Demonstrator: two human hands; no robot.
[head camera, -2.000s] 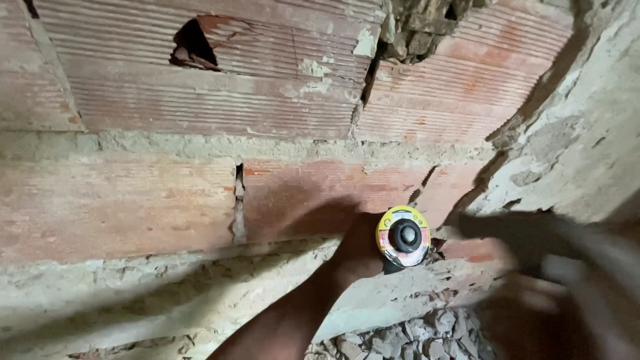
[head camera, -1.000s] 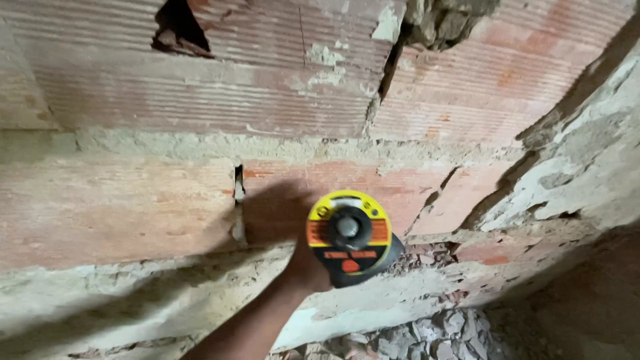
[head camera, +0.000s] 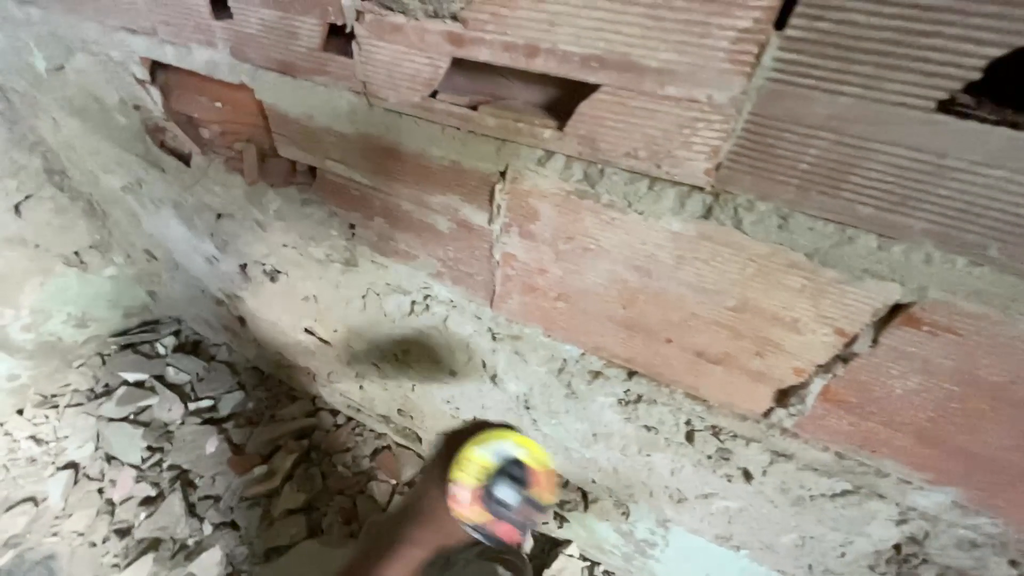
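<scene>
My left hand (head camera: 432, 496) reaches in from the bottom edge, blurred, with its fingers mostly hidden. It is closed on a hand tool (head camera: 502, 486) seen end-on, which looks like a chisel with a round hand guard. The guard's face is yellow and orange around a dark central knob, and the rest of the tool is hidden. Behind and above it runs a wall of ribbed red hollow bricks (head camera: 624, 280) with mortar joints. A rough plaster band (head camera: 560, 384) lies below the bricks. My right hand is out of view.
Broken plaster and brick rubble (head camera: 176, 440) is heaped at the lower left beside a rough plastered wall (head camera: 72, 208). Several bricks are broken through, including a wide hole (head camera: 516, 88) at the top and a recess (head camera: 212, 112) at the upper left.
The view has swung left along the wall, bringing the rubble into the lower left. My right hand, blurred beside a dark tool two seconds ago, has left the view.
</scene>
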